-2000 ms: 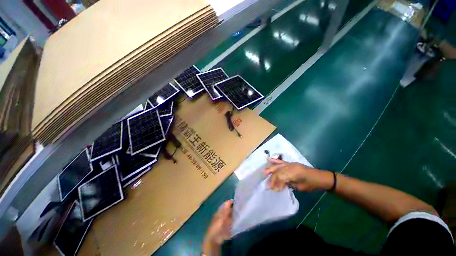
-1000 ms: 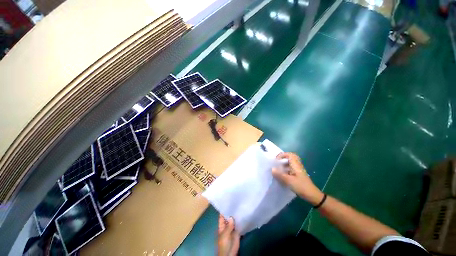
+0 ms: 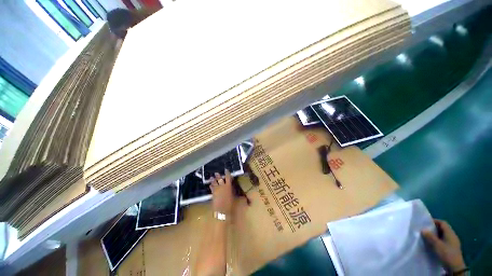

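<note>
My left hand (image 3: 220,190) reaches over the brown carton sheet, its fingers apart and touching the near edge of a dark solar panel (image 3: 224,163); no grip on it shows. My right hand (image 3: 446,243) is at the lower right and grips the right side of a white foam bag (image 3: 380,237). The bag lies partly on the green surface, beside the carton's near edge; I cannot tell what is inside. Other framed panels lie left of my left hand, one (image 3: 158,207) overlapping its neighbour.
The printed carton sheet (image 3: 280,237) bears a black cable (image 3: 325,161) below a panel (image 3: 345,120) at the back. A metal shelf edge (image 3: 280,121) carries thick cardboard stacks (image 3: 232,81) above the panels. A person's dark-haired head (image 3: 120,20) shows behind them.
The view has swung left. My left hand has left the white bag and moved out to the panels. My right hand still holds the bag, now at the lower right.
</note>
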